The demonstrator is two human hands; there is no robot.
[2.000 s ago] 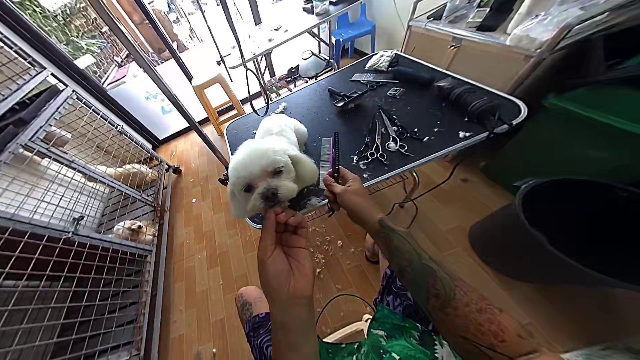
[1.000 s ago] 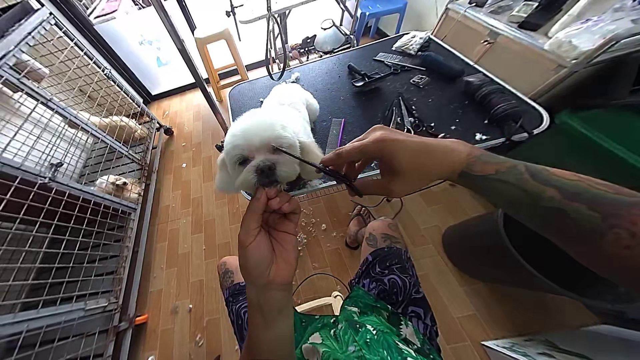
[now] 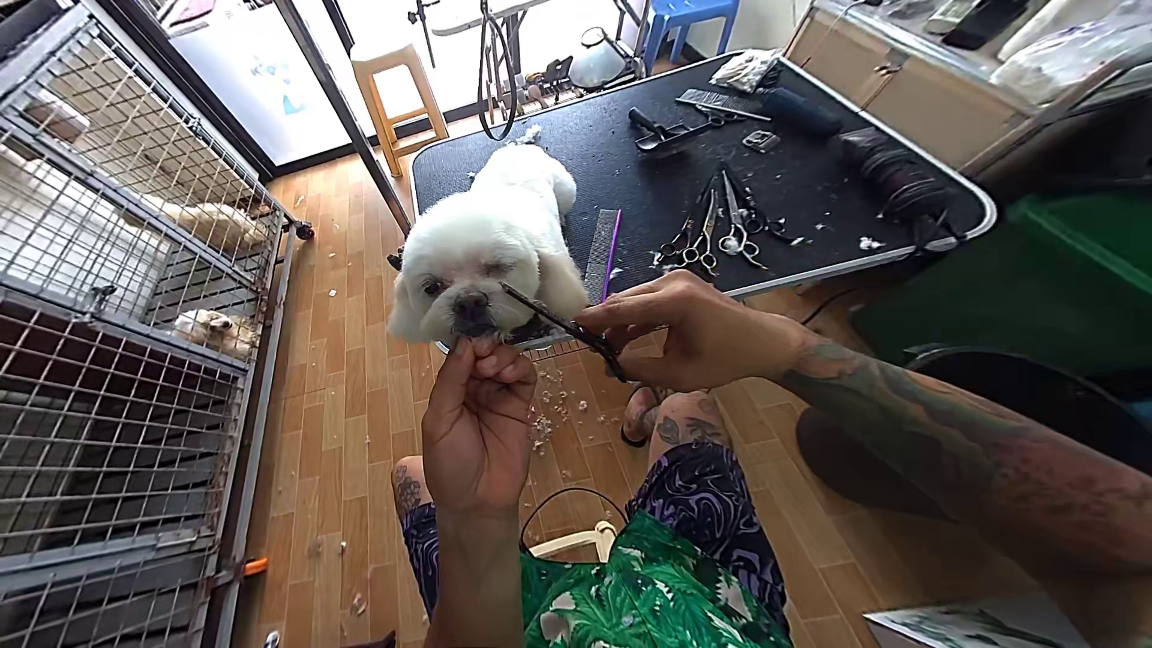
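Observation:
A fluffy white dog (image 3: 472,256) lies on the black grooming table (image 3: 558,135), its head over the near edge. Beneath its muzzle, my left hand (image 3: 481,418) pinches the chin fur between thumb and fingers. Dark grooming scissors (image 3: 567,331) are held in my right hand (image 3: 688,328), their tip beside the muzzle, below one eye. A steel comb with a purple spine (image 3: 603,255) lies on the table between the dog and my right hand. Several pairs of scissors (image 3: 720,220) rest farther right on the mat.
Wire cages (image 3: 117,297) with dogs inside line the left side. A hanging loop (image 3: 497,76) and a yellow stool (image 3: 396,99) are beyond the table. A hair clipper (image 3: 666,130) lies toward its back. At the right stand a dark bin (image 3: 1017,396) and a green container (image 3: 1071,270).
My right hand held a black comb upright two seconds ago. It now holds scissors close to the dog's muzzle. My left hand stays under the chin.

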